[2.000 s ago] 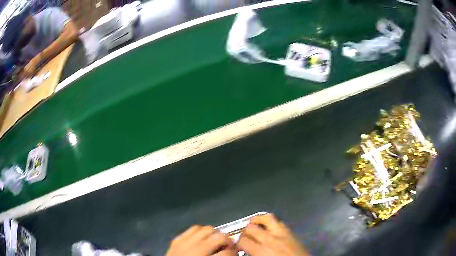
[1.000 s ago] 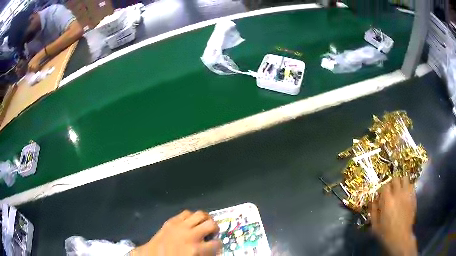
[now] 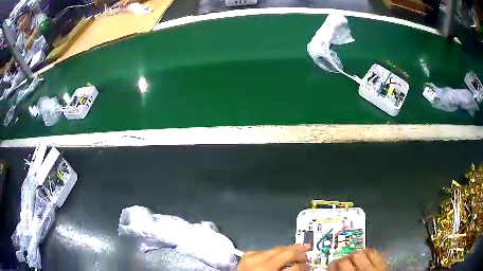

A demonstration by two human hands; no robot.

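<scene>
A white power strip housing (image 3: pixel 305 219) lies open on the dark worktop at the bottom, right of centre, with a green circuit board and thin wires inside. A gold contact strip (image 3: pixel 332 204) lies across its far edge. My left hand (image 3: pixel 278 259) is at the housing's near left side, fingertips on or over it. My right hand (image 3: pixel 360 262) is at its near right part, fingers bent. Both hands are cut off by the bottom edge, and what the fingers hold is hidden. A bagged power cord (image 3: pixel 175 238) lies to the left of the housing.
A pile of gold contact strips (image 3: pixel 459 225) lies at the far right. Another open housing (image 3: pixel 64 182) with a bagged cord stands at the left. Beyond the pale rail (image 3: pixel 238 135), the green conveyor belt (image 3: pixel 227 79) carries several housings and bagged cords.
The view has turned to the right and levelled. My right hand has left the gold pile and is back at the housing. A gold contact strip now shows at the housing's far edge.
</scene>
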